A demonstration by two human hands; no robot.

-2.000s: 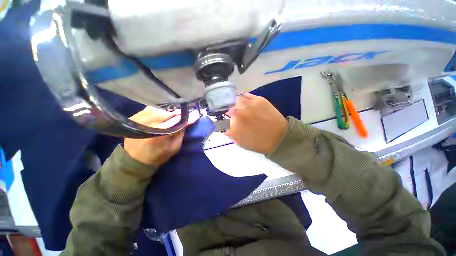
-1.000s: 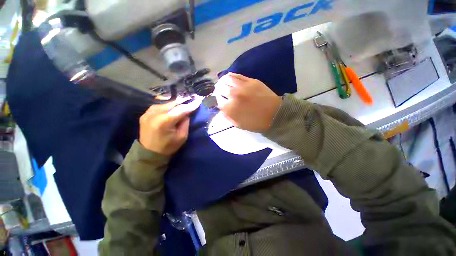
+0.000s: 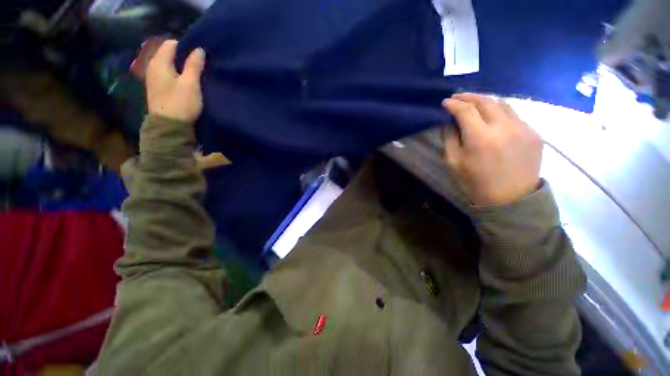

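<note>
A large navy garment panel [image 3: 330, 81] is stretched between my two hands, with soft folds across it. My left hand [image 3: 175, 82] grips its left edge at the upper left, off the table. My right hand [image 3: 494, 147] pinches its lower edge near the table's front. A white strip [image 3: 460, 40] lies on the navy cloth above my right hand. The cloth's right part reaches the brightly lit spot near the sewing machine [image 3: 646, 70], which is blurred and cut off at the right edge.
The white machine table [image 3: 588, 161] is at the right, with its curved front edge [image 3: 621, 316] below. A bit of orange tool [image 3: 665, 299] shows at the right edge. Red cloth [image 3: 55, 286] hangs at the lower left. A white and blue item [image 3: 305, 214] is near my lap.
The view has swung left. Both hands have left the needle area. My left hand has moved out left with the cloth's edge, and the panel is now spread between my hands with the white strip showing.
</note>
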